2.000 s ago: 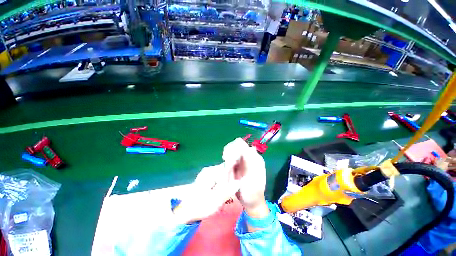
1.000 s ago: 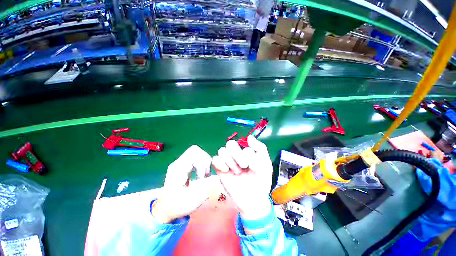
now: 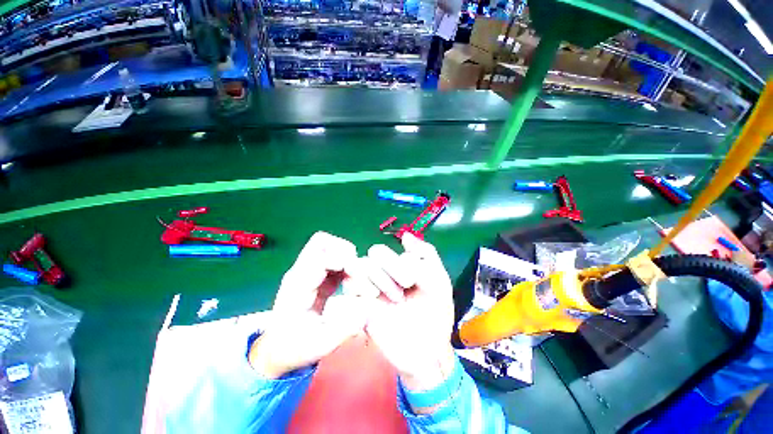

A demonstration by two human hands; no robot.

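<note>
My left hand [image 3: 312, 309] and my right hand [image 3: 411, 309] are close together over the red work mat [image 3: 352, 390], fingertips meeting. Both are washed out by glare. Their fingers are curled, and I cannot tell whether a small part is pinched between them. The yellow-orange electric screwdriver [image 3: 530, 312] hangs just right of my right hand, its dark tip pointing left. The white screw feeder [image 3: 500, 275] stands under it. A red housing assembly [image 3: 424, 216] with a blue cylinder [image 3: 402, 197] lies on the conveyor beyond my hands.
More red units [image 3: 216, 235] with blue cylinders lie along the green conveyor [image 3: 297, 208]. A clear plastic bag [image 3: 38, 339] lies at left. A black tray [image 3: 614, 339] with a second clear bag [image 3: 585, 254] is at right. Another worker's blue sleeve [image 3: 737, 339] shows at far right.
My hands have gone from overlapping to side by side with fingertips meeting. The view has shifted, and the conveyor units appear farther left.
</note>
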